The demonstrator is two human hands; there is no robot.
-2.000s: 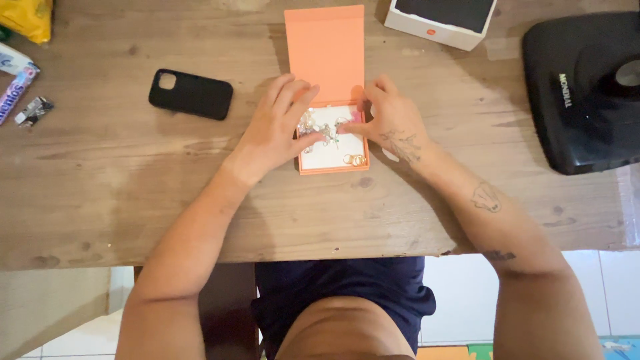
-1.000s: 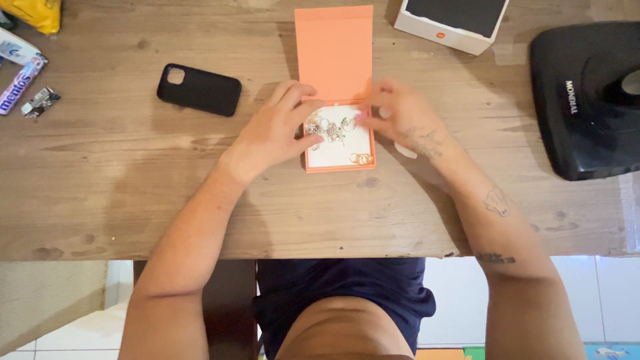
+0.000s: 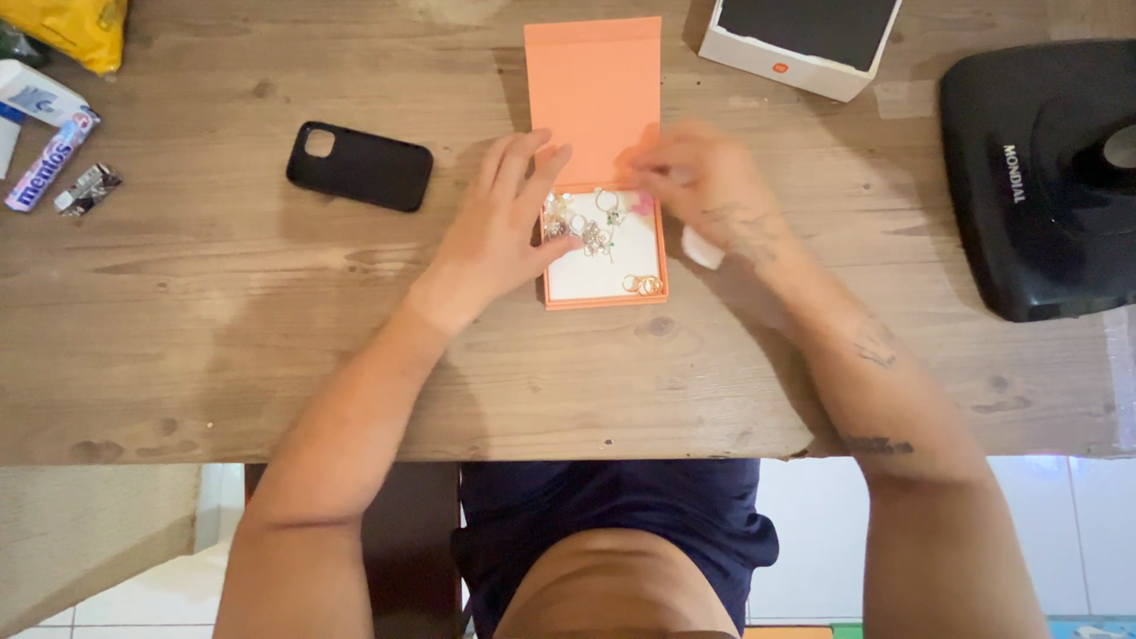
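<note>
An orange box (image 3: 595, 106) lies with its lid folded back on the wooden table. Silver jewelry (image 3: 593, 236) is piled on its white lining, gold rings (image 3: 642, 285) sit in the near right corner, and a pink item (image 3: 642, 204) is at the right edge. My left hand (image 3: 501, 213) rests at the box's left side, its thumb over the lining and its fingers apart. My right hand (image 3: 710, 182) is blurred above the far right corner, thumb and index finger close together; whether they pinch something I cannot tell. A white piece (image 3: 702, 248) lies partly under this hand.
A black phone case (image 3: 359, 167) lies left of the box. At the far left are a Mentos pack (image 3: 53, 160), a crumpled wrapper (image 3: 87, 189) and a yellow bag (image 3: 80, 27). A white box (image 3: 781, 67) stands at the back, and a black Mondial appliance (image 3: 1038, 177) on the right.
My right hand has lifted from the jewelry toward the box's far right corner. The left hand has stayed beside the box.
</note>
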